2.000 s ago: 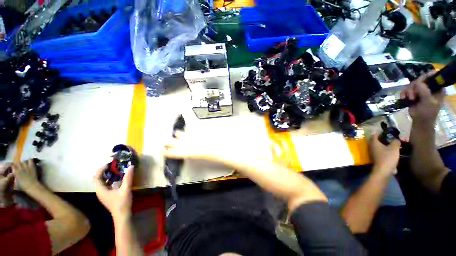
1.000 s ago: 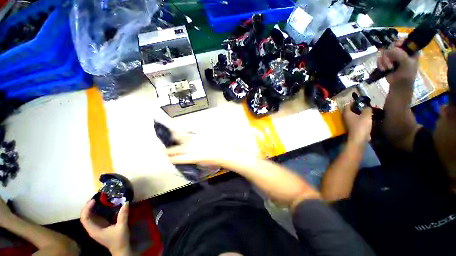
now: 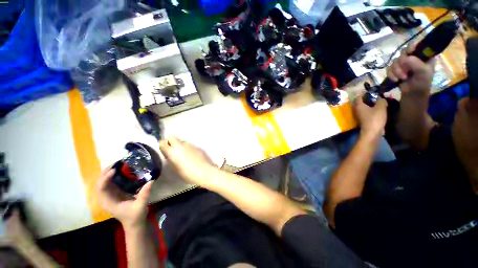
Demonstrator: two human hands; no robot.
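My left hand (image 3: 128, 201) holds a round black unit (image 3: 137, 167) with a silver centre and a red part, near the bench's front edge. My right hand (image 3: 183, 159) is over the bench to the right of the unit, palm down. A black electric screwdriver (image 3: 149, 123) lies beside the left side of the white-grey screw feeder (image 3: 157, 86), its near end by my right fingertips. Whether the fingers touch it is not clear.
A pile of black units (image 3: 275, 65) is right of the feeder. Blue bins (image 3: 26, 63) and a clear plastic bag (image 3: 78, 31) are at the back left. The neighbour on the right works with a screwdriver (image 3: 435, 42). Another person's hand (image 3: 15, 230) is at the lower left.
The view has shifted right. My left hand has brought the unit closer to my right hand. The screwdriver, earlier under my right hand, now lies beyond its fingertips beside the feeder.
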